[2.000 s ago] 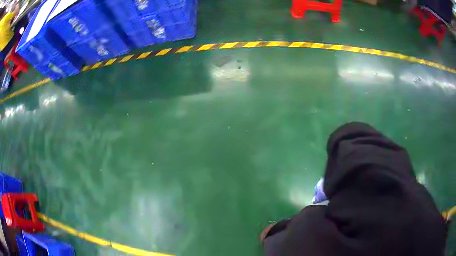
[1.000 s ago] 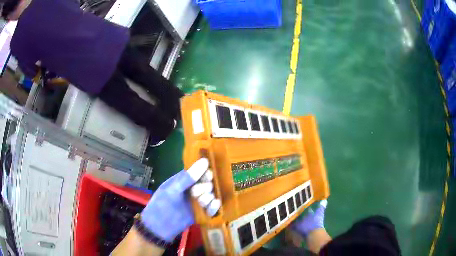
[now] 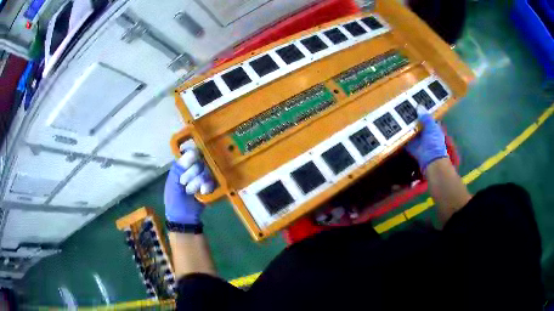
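An orange test fixture tray (image 3: 291, 133) is held at a slant over a red bin. White socket strips with flat black sockets (image 3: 337, 158) run along both long sides, and no adapters stand in them. Green connector boards (image 3: 285, 118) lie along its middle. My left hand (image 3: 189, 182), in a lavender glove with whitish fingertips, is closed around the tray handle at the near-left short end. My right hand (image 3: 428, 141), also gloved, grips the tray's long edge at the right, with its fingertips on the socket strip.
The red bin (image 3: 389, 206) shows under the tray, with dark contents. A loaded orange tray (image 3: 146, 255) lies on the green floor at lower left. White-grey cabinets (image 3: 91, 100) stand at left. A blue bin (image 3: 537, 33) is at upper right. A yellow line crosses the floor.
The view has turned toward the cabinets. The tray has come over the red bin. My right hand has moved from the tray's far end to its long side. The other person is out of view.
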